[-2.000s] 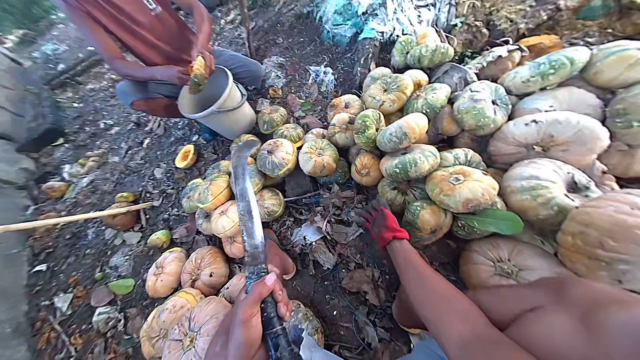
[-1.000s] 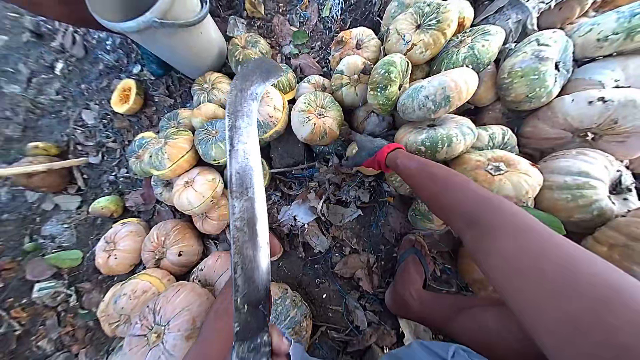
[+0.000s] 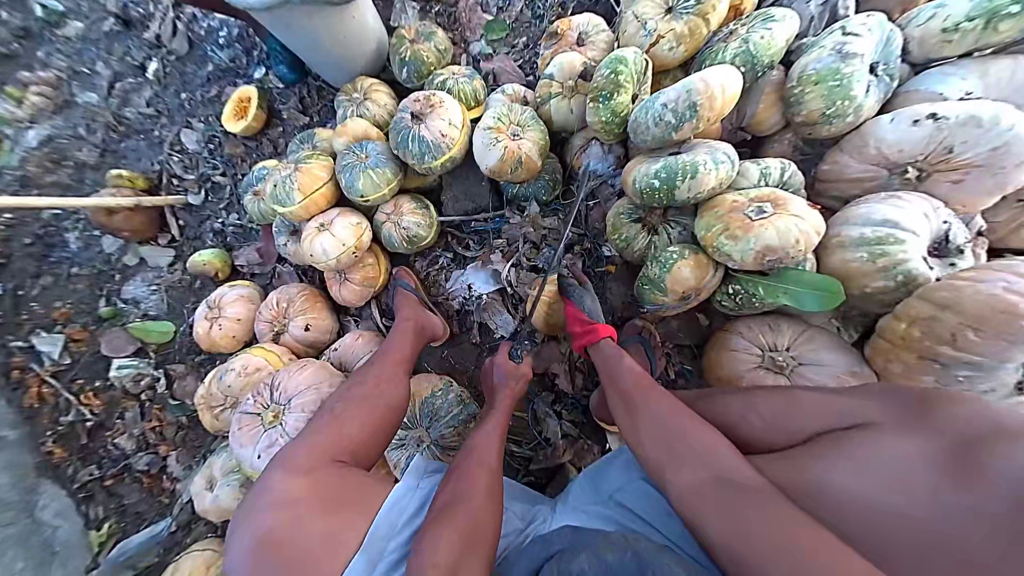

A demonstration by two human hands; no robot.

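Observation:
Low between my knees, my left hand (image 3: 506, 374) is bare and closed around the handle of a machete (image 3: 558, 254), whose dark, narrow-looking blade points up and away over the leaf litter. My right hand (image 3: 582, 308), in a grey and red glove, holds a small yellowish pumpkin (image 3: 547, 306) against the blade's right side, near the handle; part of the pumpkin is hidden behind the blade. Whether the edge has entered the rind cannot be told. A striped green and orange pumpkin (image 3: 433, 426) lies left of my left hand.
Large pumpkins (image 3: 920, 152) are heaped at the right, smaller ones (image 3: 370, 172) at the left. A pale bucket (image 3: 328, 36) stands at the top left, near a cut pumpkin half (image 3: 244, 110). A stick (image 3: 88, 202) reaches in from the left edge. My sandalled feet flank the littered ground.
The machete, upright and close to the camera before, is now low beside the small pumpkin. My right hand has drawn back toward me, from near the pile to the pumpkin by the blade. The view has tilted down.

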